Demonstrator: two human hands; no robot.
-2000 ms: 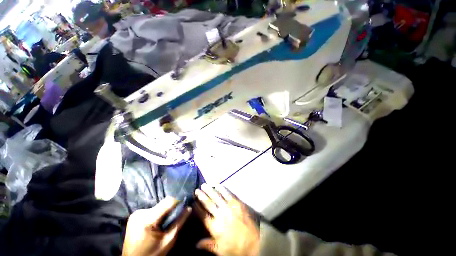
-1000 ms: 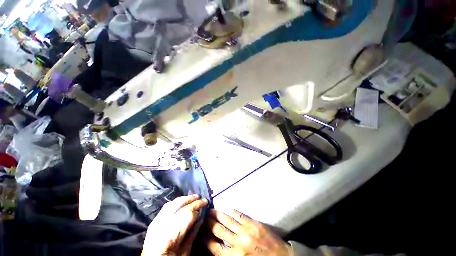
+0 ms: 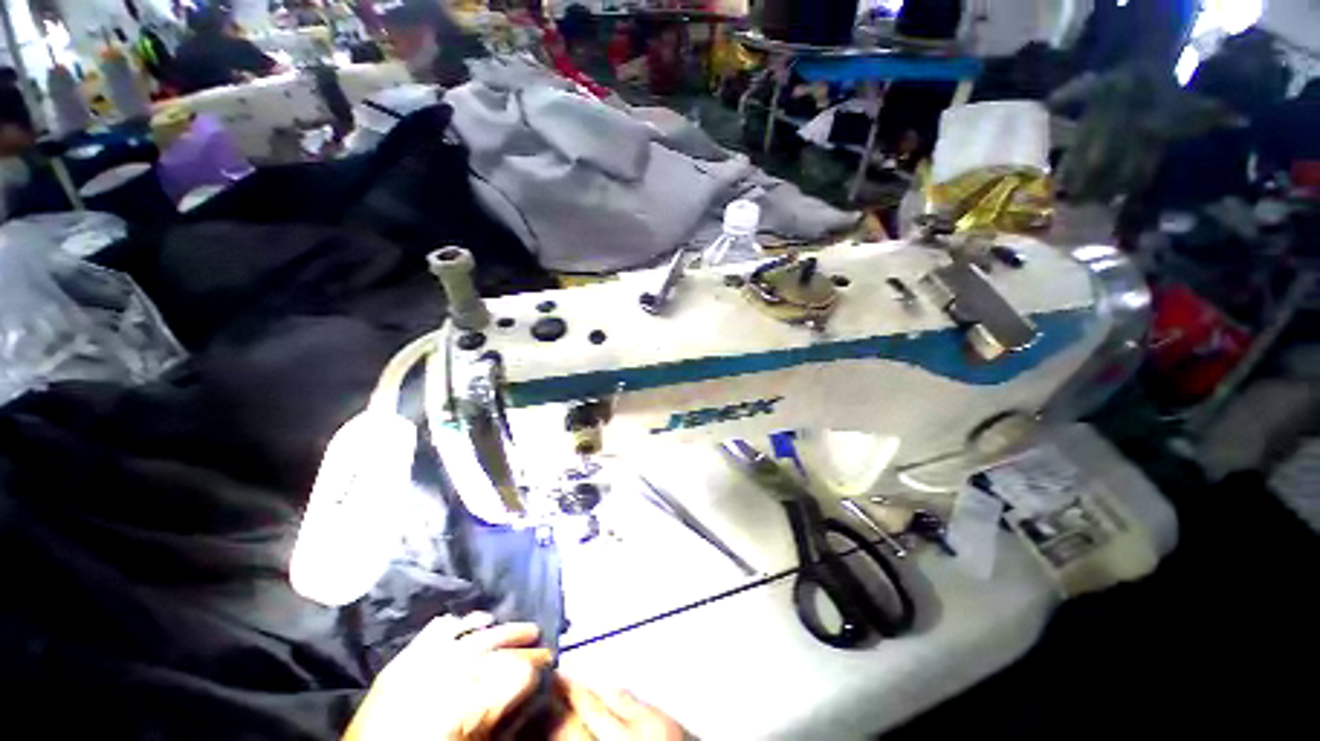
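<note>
A dark garment (image 3: 188,492) fills the left side and runs under the needle area of the white sewing machine (image 3: 811,379). Its thinner, shinier cloth (image 3: 510,576) lies just in front of the presser foot. My left hand (image 3: 456,680) pinches the cloth edge at the bottom centre. My right hand (image 3: 615,717) is close beside it at the same edge, mostly cut off by the lower rim. What its fingers hold is partly hidden.
Black-handled shears (image 3: 851,586) and silver tweezers (image 3: 698,524) lie on the white machine bed (image 3: 695,659). A pale card (image 3: 976,533) and accessory tray (image 3: 1071,536) are at right. Grey fabric (image 3: 579,159) and a bottle (image 3: 738,235) stand behind. A clear plastic bag (image 3: 73,311) is at left.
The view has lifted and shows more of the room. Both hands now sit lower in the picture, the right more cut off. They still meet at the cloth edge.
</note>
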